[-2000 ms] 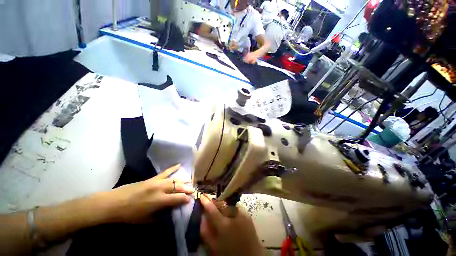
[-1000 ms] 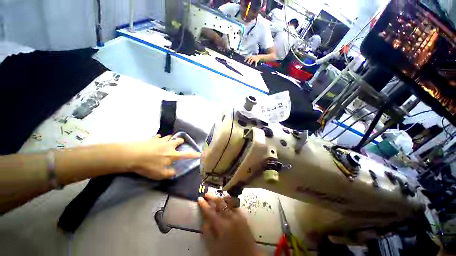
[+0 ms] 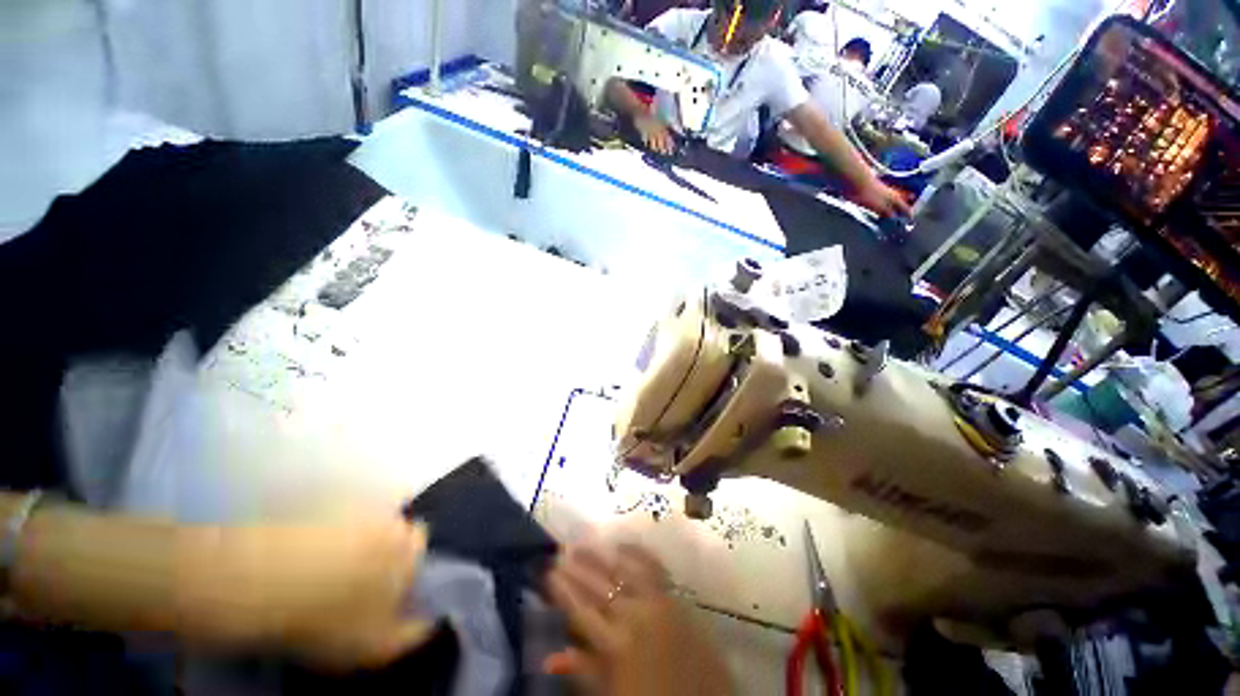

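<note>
A black garment panel [image 3: 487, 514] with a pale grey reverse lies at the table's front edge, left of and clear of the sewing machine [image 3: 857, 462]. My left hand [image 3: 320, 578] is blurred and over the panel's left part; its fingers are hard to make out. My right hand [image 3: 619, 612] is at the panel's right edge, fingers spread and blurred; whether it grips the cloth is unclear. Scissors [image 3: 820, 612] with one red and one yellow handle lie right of my right hand. The machine's outlined bed shows beneath the head.
Large black cloth [image 3: 177, 258] lies at the table's left, with pale cloth [image 3: 143, 422] near my left forearm. A blue-edged trough [image 3: 598, 204] runs behind. A person [image 3: 762, 89] works at another machine beyond. A dark rack stands at right.
The panel has come out from under the machine head towards the front edge. Both hands have moved down with it, my left also leftward. The view has shifted, with pale cloth now at left.
</note>
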